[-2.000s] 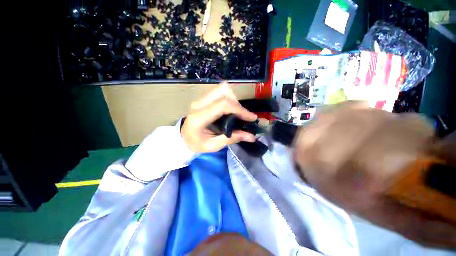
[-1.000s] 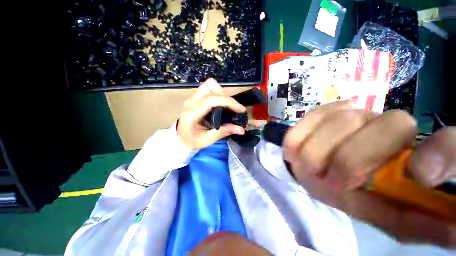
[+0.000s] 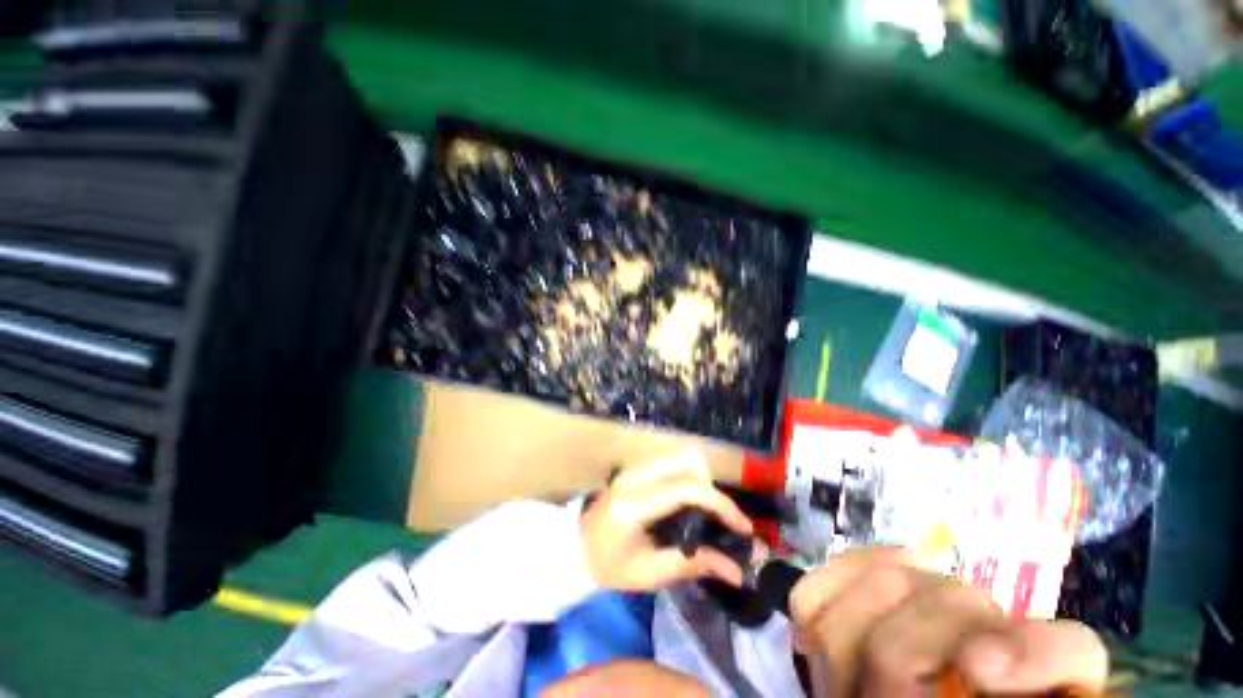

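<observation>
My left hand (image 3: 664,529) is closed around black parts (image 3: 698,535) in front of the cardboard sheet (image 3: 525,457). The parts are blurred and their exact shape cannot be told. My right hand (image 3: 941,630) grips the orange electric screwdriver (image 3: 954,682), mostly hidden by the fingers and cut off by the bottom edge. The driver's dark nose (image 3: 780,586) points left and reaches the parts at my left hand; whether it touches them is unclear.
The foam rack (image 3: 273,314) with tubes stands at the left. The parts tray (image 3: 586,293) lies beyond my hands. The red-edged screw feeder (image 3: 886,498) is right of it, near a labelled bag (image 3: 922,361), a crumpled clear bag (image 3: 1070,450) and a second tray (image 3: 1111,580). A raised green shelf edge crosses the back.
The view has tilted up and left, so the foam rack and back shelf show more and both hands sit lower. My hands still hold the parts and the screwdriver.
</observation>
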